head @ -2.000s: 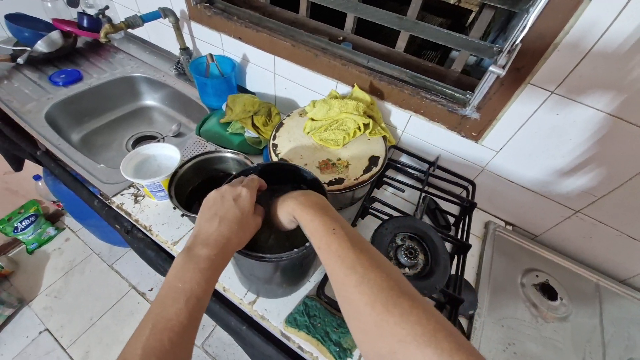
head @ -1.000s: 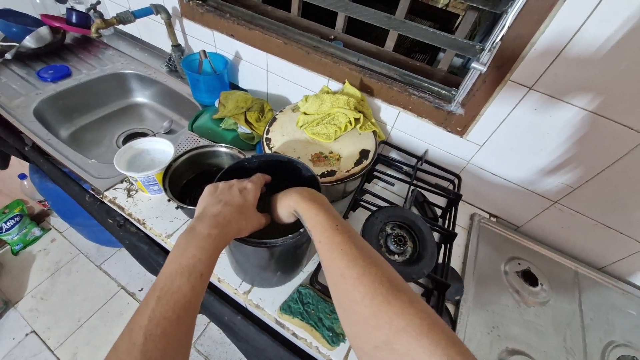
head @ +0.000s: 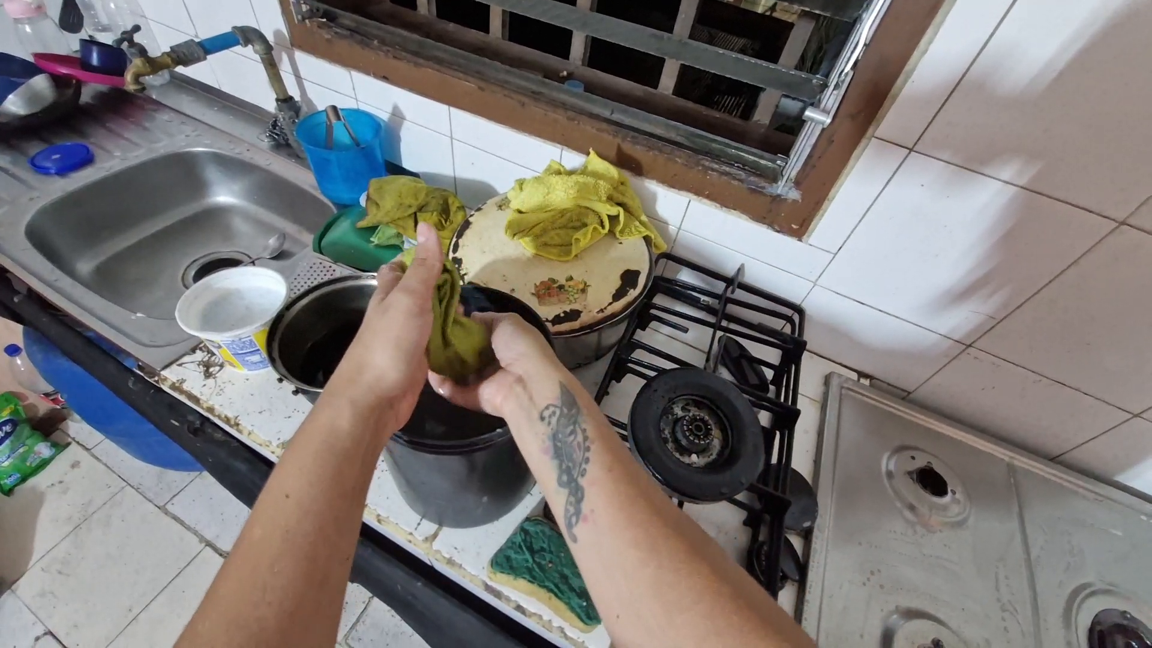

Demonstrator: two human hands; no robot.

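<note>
Above a deep dark pot (head: pixel 459 486), my left hand (head: pixel 396 333) and my right hand (head: pixel 499 360) grip a wet-looking yellow-green cloth (head: pixel 450 328) bunched between them. A second dark pot (head: pixel 315 328) touches it on the left, beside a white plastic tub (head: pixel 232 310). Behind the hands, a large pot with a chipped cream enamel lid (head: pixel 495 256) bears a crumpled yellow cloth (head: pixel 576 207). Another yellow-green cloth (head: pixel 412 209) lies over a green container (head: pixel 346 241). A green scouring sponge (head: pixel 544 567) rests near the counter edge.
At left is a steel sink (head: pixel 171 216) with a spoon (head: pixel 270 247) by its drain, under a brass tap (head: pixel 157 67). A blue plastic cup (head: pixel 342 157) stands by the wall. On the right are a black burner grate (head: pixel 666 324), a burner (head: pixel 695 432) and a steel stove top (head: pixel 972 504).
Both hands were down in the deep pot in the earlier frames; they are now raised above its rim with a yellow-green cloth between them.
</note>
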